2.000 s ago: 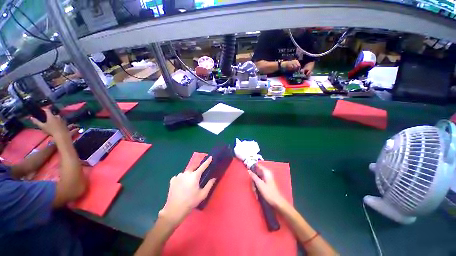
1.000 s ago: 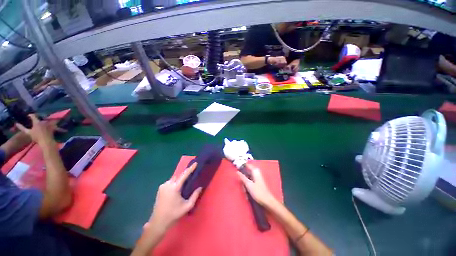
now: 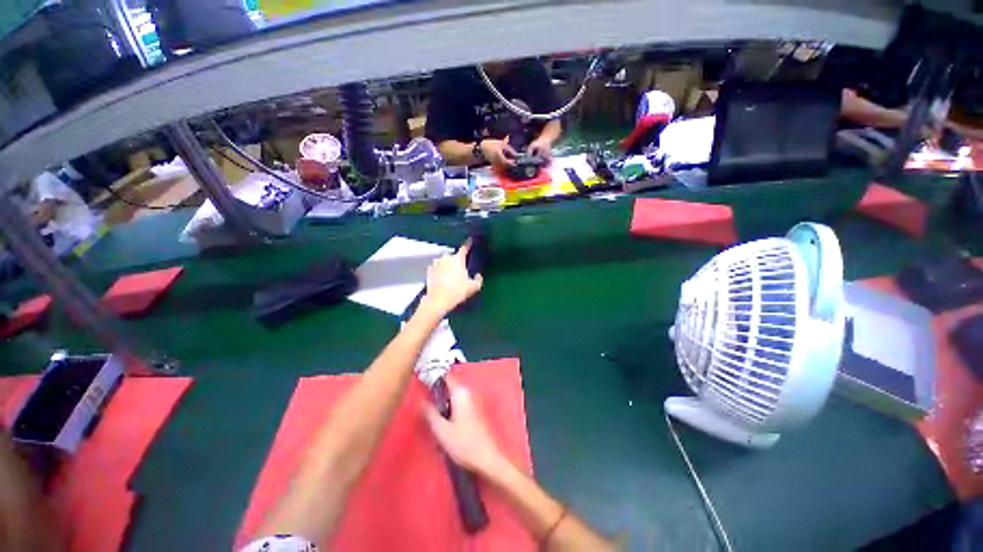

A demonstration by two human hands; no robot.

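Note:
My left hand [image 3: 451, 283] is stretched forward over the green bench, its fingers on a black device [image 3: 476, 252] beside the white sheet [image 3: 397, 272]. The device is partly hidden by the fingers. My right hand [image 3: 461, 423] holds the dark grip of the wiping stick [image 3: 468, 498] over the red mat [image 3: 377, 458]. The stick's white cloth head [image 3: 437, 350] points away from me and is partly hidden by my left forearm. Another black unit [image 3: 305, 291] lies left of the white sheet.
A desk fan [image 3: 755, 334] with a trailing cord stands at right, a pale tray [image 3: 889, 350] behind it. A parts box [image 3: 70, 401] lies at left on red sheets. A person [image 3: 490, 113] works opposite. A metal post [image 3: 75, 280] and overhead shelf [image 3: 453, 67] frame the bench.
My left hand has moved forward off the mat with the black device to beside the white sheet. My right hand still holds the stick. The view has turned right.

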